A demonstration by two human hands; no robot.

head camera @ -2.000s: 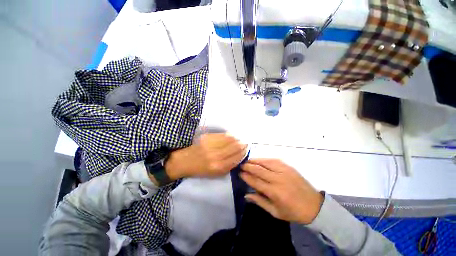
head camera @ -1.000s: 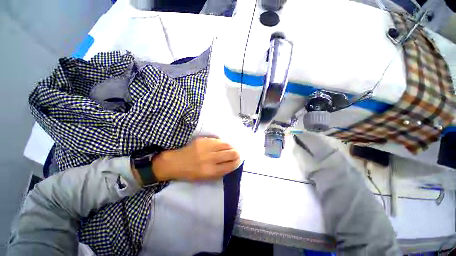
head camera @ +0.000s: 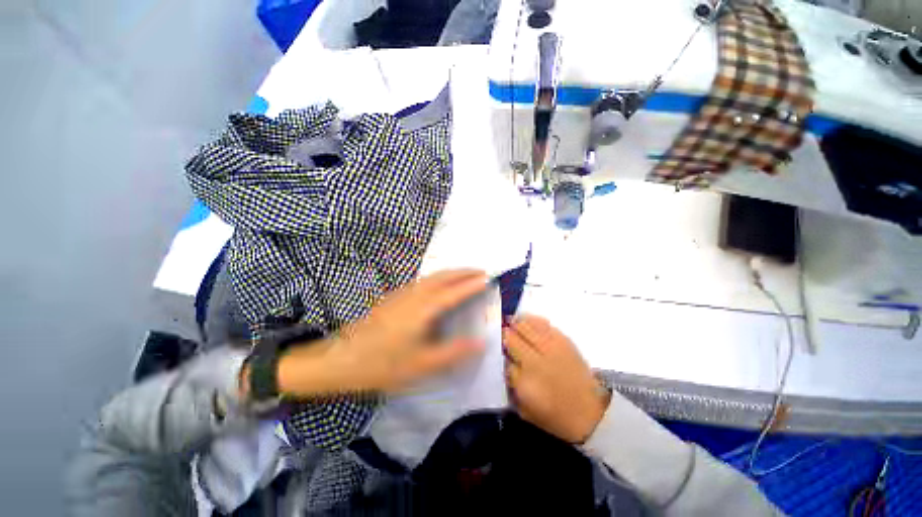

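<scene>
My left hand (head camera: 404, 338), blurred, lies over the pale panel (head camera: 445, 399) with its fingers apart, pointing at the dark navy edge. My right hand (head camera: 551, 379) pinches the navy fabric edge (head camera: 514, 293) just in front of the needle area. The black-and-cream checked lining (head camera: 339, 217) is bunched on the table to the left. Dark navy cloth (head camera: 516, 470) hangs toward me at the bottom. The presser foot and needle (head camera: 533, 189) of the white sewing machine (head camera: 627, 61) are beyond my hands, with the grey-blue block (head camera: 568, 202) to their right.
Brown plaid cloth (head camera: 753, 91) wraps the machine arm. A black smartphone (head camera: 760, 228) with a white cable (head camera: 787, 343) lies on the table at right. A ruled tape (head camera: 708, 406) runs along the front edge. Scissors (head camera: 867, 502) lie on the blue crate (head camera: 799, 480) at lower right.
My right arm has come back from beside the machine head to the navy edge. My left hand has lifted its fingers apart. The view has shifted, so the machine appears higher.
</scene>
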